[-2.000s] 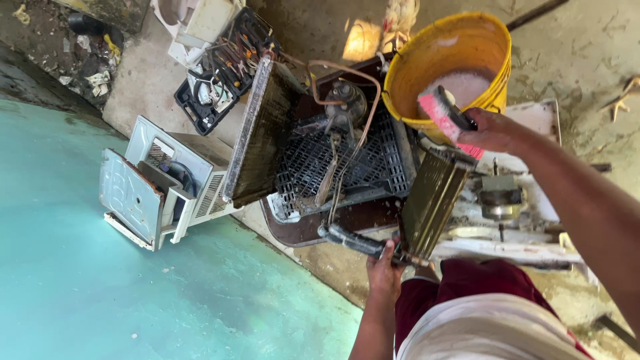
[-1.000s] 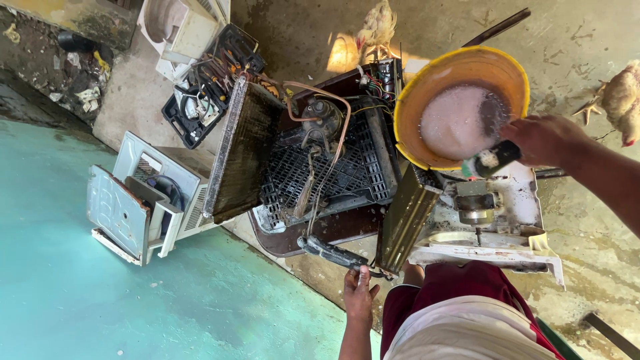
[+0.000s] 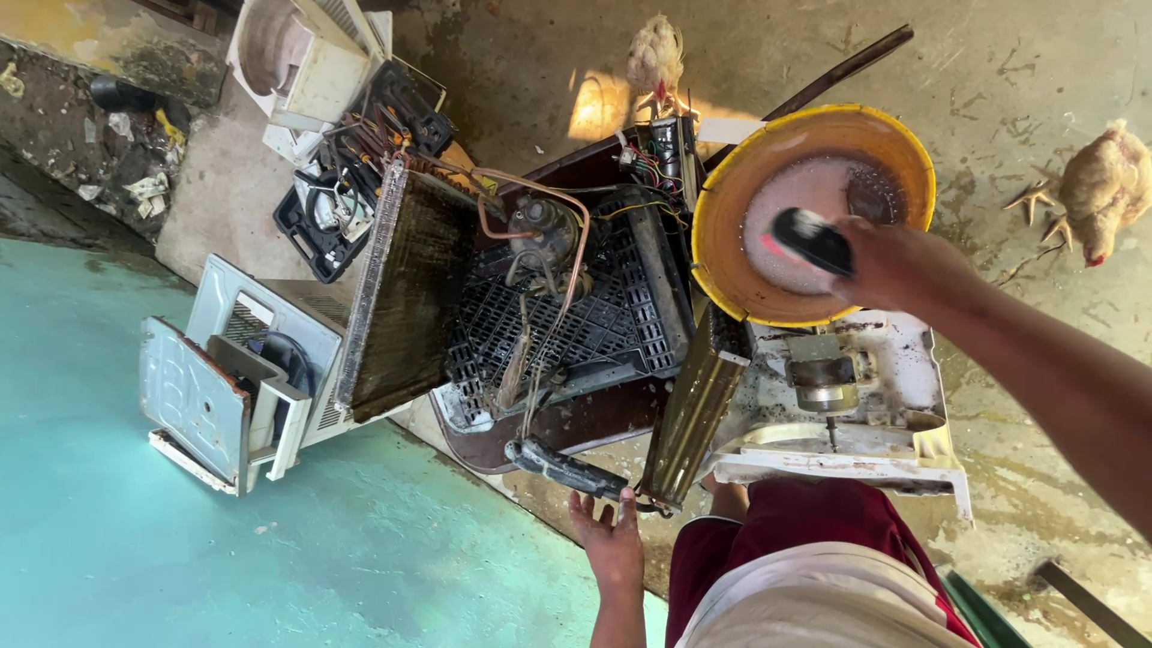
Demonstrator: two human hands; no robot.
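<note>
My right hand [image 3: 877, 265] grips a scrub brush [image 3: 812, 241] with a dark back, over the soapy water in a yellow bucket [image 3: 920, 171]. My left hand [image 3: 615, 535], fingers spread, is at the lower end of a finned coil [image 3: 697, 405] that stands tilted below the bucket; whether it touches the coil is unclear. A black-wrapped pipe [image 3: 567, 468] lies just above its fingers. Copper tubing [image 3: 585, 234] loops from a compressor [image 3: 540, 225] on a black plastic crate [image 3: 603, 315]. A larger finned coil [image 3: 409, 288] leans at the crate's left.
An air conditioner casing [image 3: 270, 360] stands at the left. Behind it are an open toolbox [image 3: 315, 243] with tools and a white plastic housing [image 3: 315, 72]. A fan motor [image 3: 823, 373] sits on a white panel [image 3: 909, 369]. Two chickens, one behind [image 3: 655, 58] and one right [image 3: 1111, 184], stand nearby.
The brush in my right hand has moved from the finned coil's top, past the bucket's near rim, to over the water. My left hand's fingers have spread from around the coil's lower end.
</note>
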